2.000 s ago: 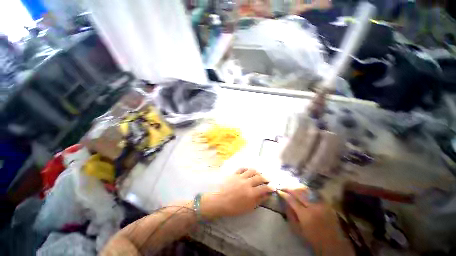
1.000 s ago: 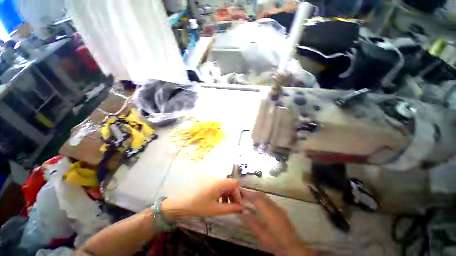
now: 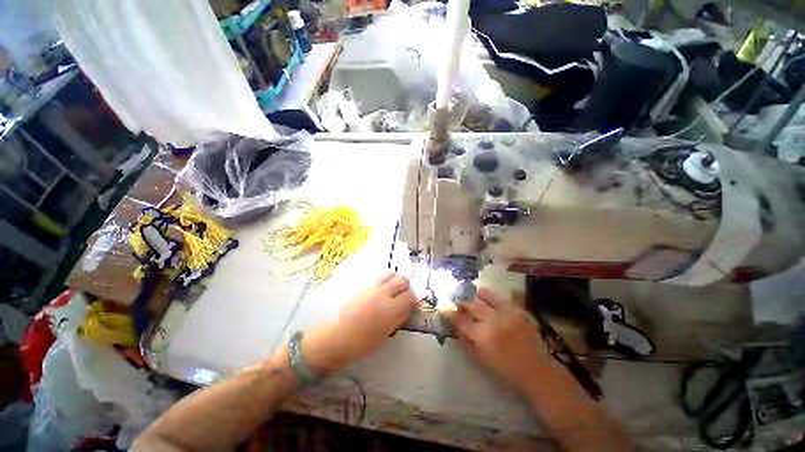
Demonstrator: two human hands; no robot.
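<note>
My left hand (image 3: 375, 313) lies at the needle area (image 3: 437, 281) of the cream sewing machine (image 3: 530, 207), its fingertips on a small dark piece (image 3: 429, 303), perhaps a patch. My right hand (image 3: 494, 328) is just right of it, fingers bent and low by the presser foot. Lamp glare hides the piece's outline and the right fingertips' contact. A loose bunch of yellow tassels (image 3: 325, 237) lies on the table left of the machine. A black-and-white patch (image 3: 623, 328) lies right of the needle.
Finished patches with yellow tassels (image 3: 168, 245) lie on brown cardboard (image 3: 110, 256) at left. Behind them is a clear bag with dark contents (image 3: 243, 172). A long dark tool (image 3: 572, 362) lies right of my right hand. Black-handled scissors (image 3: 719, 397) lie far right. White cloth (image 3: 168, 66) hangs back left.
The view has shifted right. My hands were together in front of the table edge with a small dark-and-white thing; now they are forward at the needle, slightly apart.
</note>
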